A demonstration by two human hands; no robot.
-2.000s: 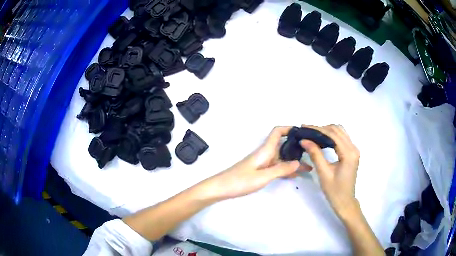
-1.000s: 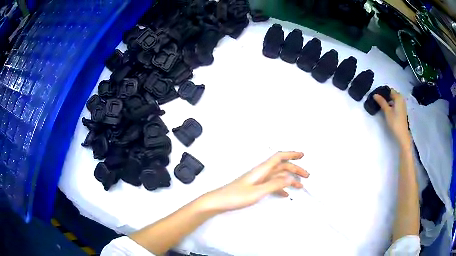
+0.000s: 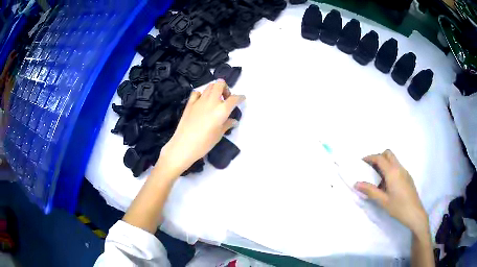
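My left hand [image 3: 201,122] is over the right edge of the loose heap of black plastic housings [image 3: 157,94]. Its fingers are bent over one housing [image 3: 237,113], mostly hidden beneath them; whether they grip it cannot be told. Another loose housing [image 3: 224,152] lies just below that hand. My right hand [image 3: 392,185] is at the right, with thumb and fingers around the white body of a glue bottle, hard to see against the white sheet. The bottle's teal needle tip [image 3: 327,147] points up and left.
Assembled black housings [image 3: 387,55] stand in a row along the top right of the white sheet [image 3: 282,208]. A blue crate [image 3: 78,120] with a clear blister tray [image 3: 47,94] is at the left. More black parts [image 3: 451,224] and plastic film [image 3: 465,117] are at the right edge.
My right hand let go of an assembled housing at the row's end and came down to the bottle. My left hand moved up and left to the heap. The view shifted.
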